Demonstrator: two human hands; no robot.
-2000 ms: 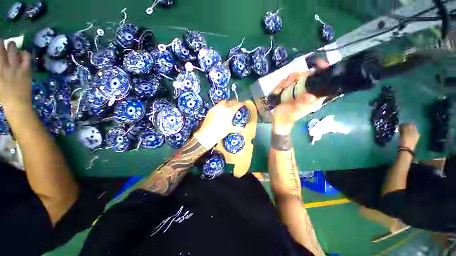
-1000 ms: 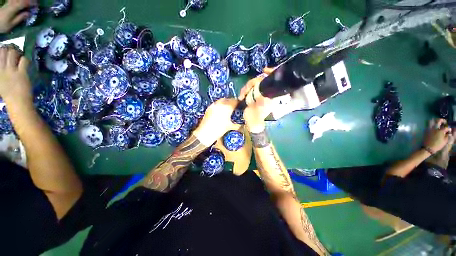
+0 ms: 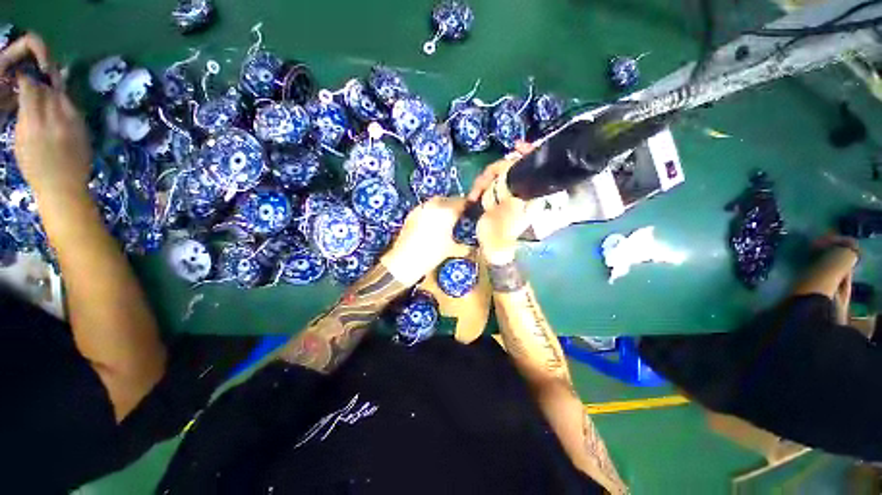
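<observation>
My right hand is closed around the pale nose of a thick black power driver, whose tip is over a blue-and-white round unit on the tan board. My left hand holds that unit from its left side; the fingers and driver hide much of it. A second round unit lies on the board, and a third lies at its lower left edge. The white-grey screw feeder stands behind and right of the driver.
A large heap of round units with pale cords lies left. A white scrap and a dark pile of small parts lie right. Other people's arms reach in at both sides. A grey cable-laden support crosses the upper right.
Since two seconds ago, my right hand has brought the driver from the feeder left onto the unit. My left hand has stayed at the unit. Units beyond the heap have shifted right.
</observation>
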